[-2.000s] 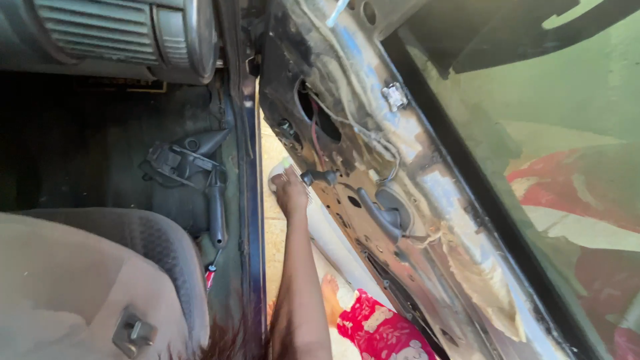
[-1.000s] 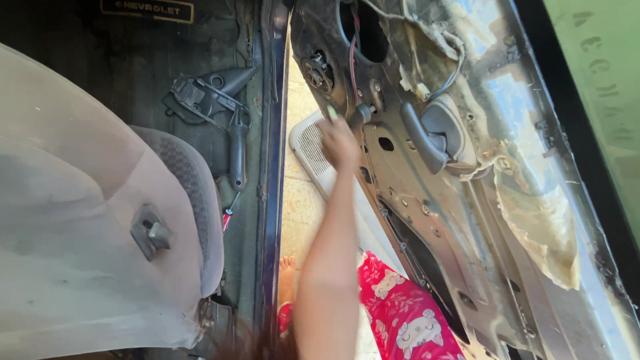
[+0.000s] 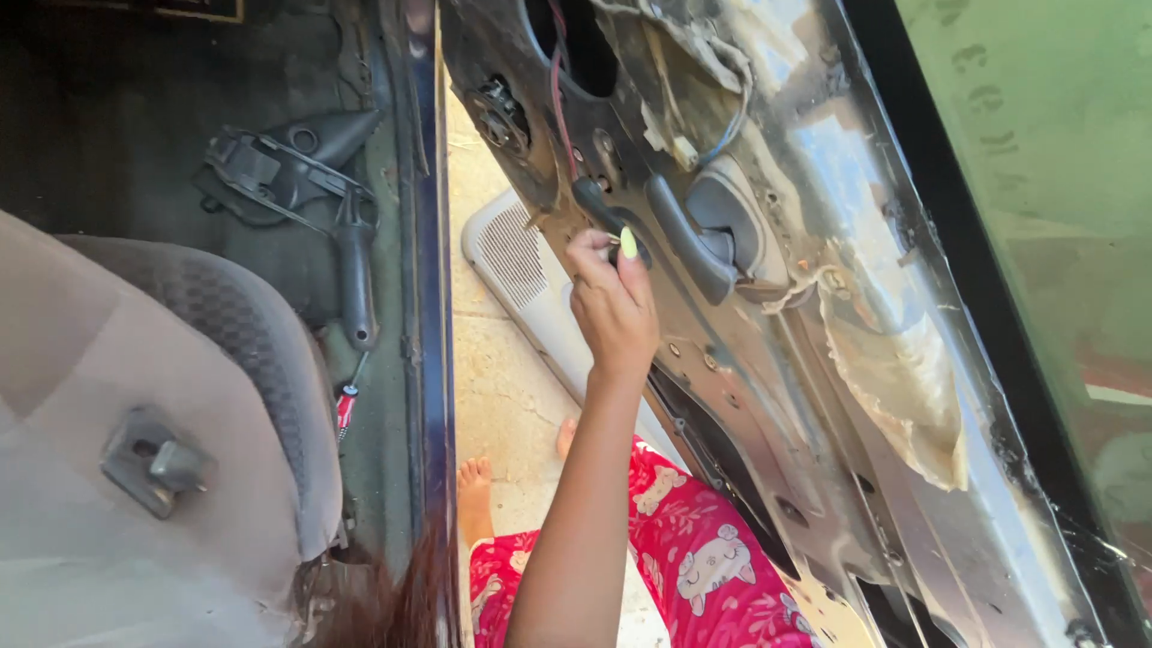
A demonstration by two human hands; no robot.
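My left hand [image 3: 616, 288] is beside the dark window crank [image 3: 598, 205] on a bare metal car door [image 3: 756, 378]. Thumb and forefinger are pinched together on what looks like a small thin piece, mostly hidden by the fingers. The thumb has a yellow nail. To the right of the crank is the grey inner door handle [image 3: 693, 238] in its bezel. A red wire [image 3: 560, 108] runs down toward the crank from a large door opening. My right hand is out of view.
A light door trim panel with a speaker grille [image 3: 513, 252] lies on the ground beyond the sill [image 3: 432, 360]. Dark plastic parts [image 3: 288, 166] and a red-handled screwdriver [image 3: 345, 409] lie on the car floor, beside the seat [image 3: 135, 360]. Torn plastic film [image 3: 900, 396] hangs from the door.
My left hand has moved from over the light trim panel to the window crank, its fingertips now close against it. The view has come closer to the door.
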